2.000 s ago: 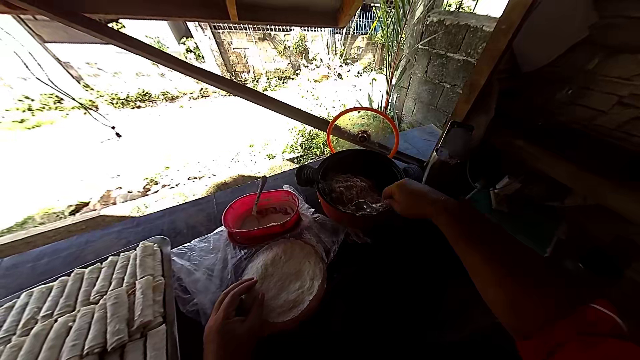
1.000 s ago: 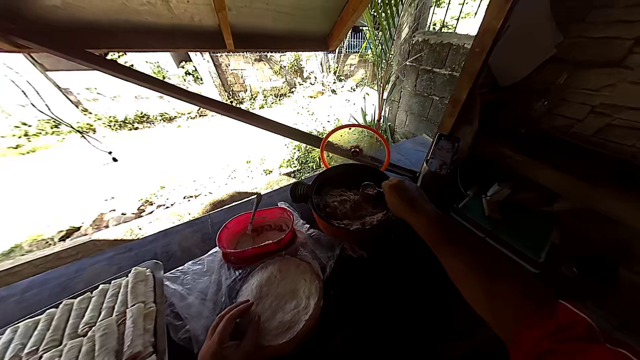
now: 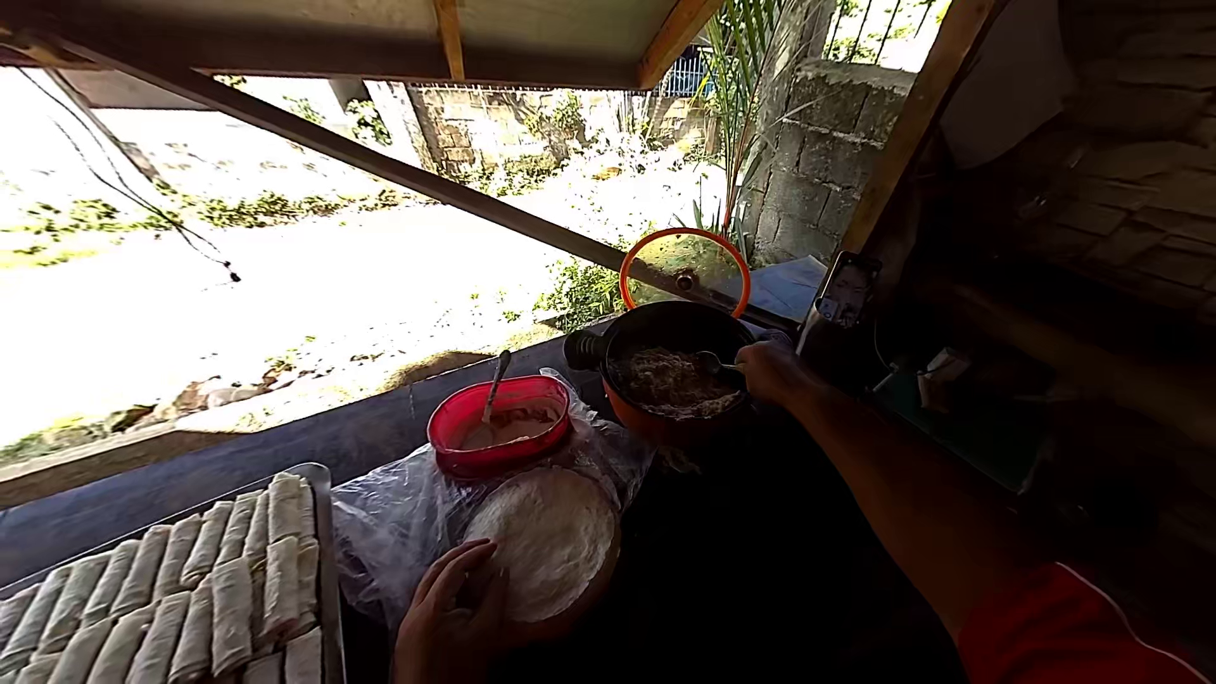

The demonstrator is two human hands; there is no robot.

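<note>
My right hand grips the handle of a metal spoon, whose bowl is in the shredded filling inside a dark pot with an orange outside. At the left edge of a stack of round, pale wrappers, my left hand rests with fingers curled; whether it grips them is unclear. Just beyond the wrappers, a red plastic container holds pale paste and an upright spoon. Rolled wrappers lie in rows on a metal tray at lower left.
A clear plastic sheet lies under the red container. Behind the pot stands a glass lid with an orange rim. A phone leans upright right of the pot. A slanted wooden beam crosses beyond the counter.
The spoon in my right hand was up at the pot's right rim one second ago and is now lower, in the filling. My left hand has stayed beside the wrappers.
</note>
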